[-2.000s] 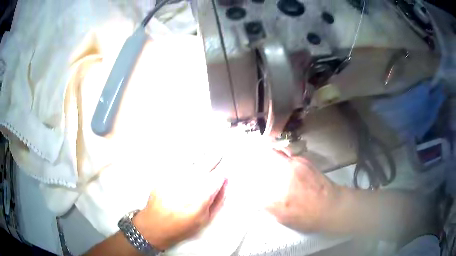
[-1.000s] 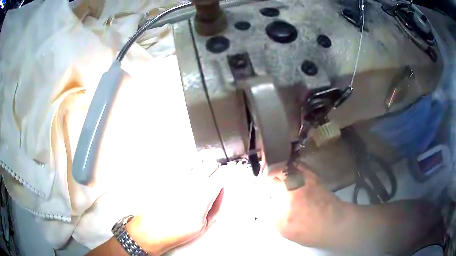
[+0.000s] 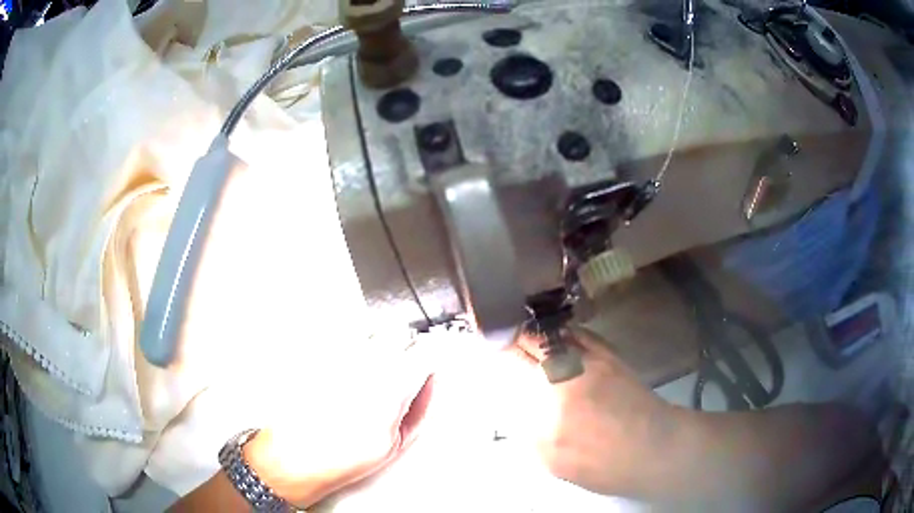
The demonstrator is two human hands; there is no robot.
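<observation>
The cream-white garment piece [image 3: 75,130] lies heaped at the left with a dotted trim [image 3: 50,363] along its edge; its part below the sewing machine head [image 3: 601,130] is washed out by glare. My left hand [image 3: 341,441], with a metal watch at the wrist, rests left of and below the needle area [image 3: 446,326]. My right hand [image 3: 601,421] is at the right of the needle area, its fingertips partly behind the machine parts. Both hands' fingertips are lost in glare, so what they touch cannot be told.
The grey-blue lamp bar [image 3: 185,261] hangs left of the head on a bent metal arm. Shears [image 3: 740,366] lie right of my right hand, partly under the machine arm. A blue fringe [image 3: 817,255] hangs behind them. A small device with a dark display [image 3: 852,331] is at the right.
In the view, the machine head has shifted left and down, as have the lamp and left hand, apparently with the camera. The hands have stayed near the needle area.
</observation>
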